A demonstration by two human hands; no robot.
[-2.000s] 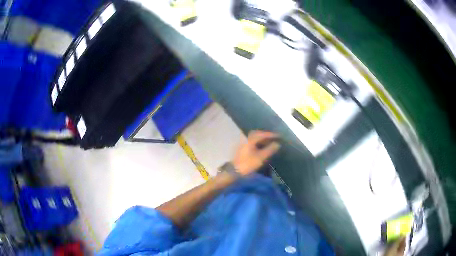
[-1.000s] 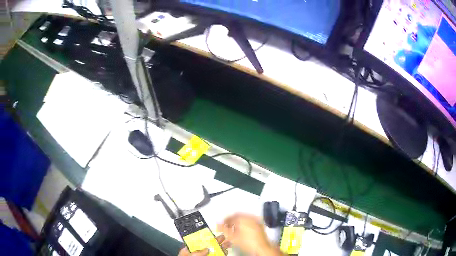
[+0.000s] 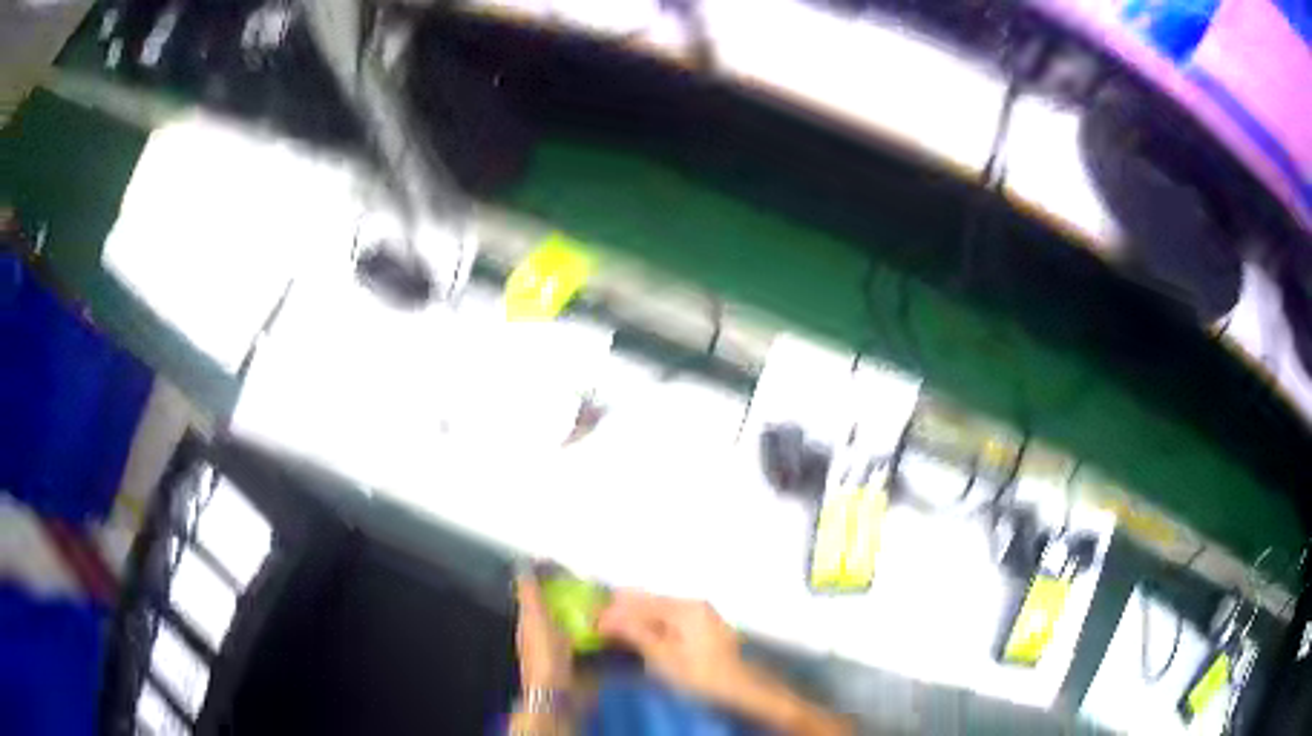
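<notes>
The view is blurred. A smartphone with a yellow-green face [image 3: 579,610] is between my two hands near the bench's front edge. My left hand [image 3: 541,647] is shut on its left side. My right hand [image 3: 684,640] has its fingers at the phone's right edge; blur hides whether they grip it. Another smartphone with a yellow-green face [image 3: 849,539] lies on a white sheet further right, with a dark cable plug at its top.
More yellow-green phones lie on the right [image 3: 1036,618] and far right [image 3: 1209,684]. A yellow-green piece [image 3: 548,279] and a dark mouse-like object [image 3: 393,273] are at the back left. A black tray [image 3: 180,633] with white labels stands at lower left. A grey post rises behind.
The phone in my left hand has come back towards the front edge, away from the cable. My right hand has moved left to the phone. The view has tilted down.
</notes>
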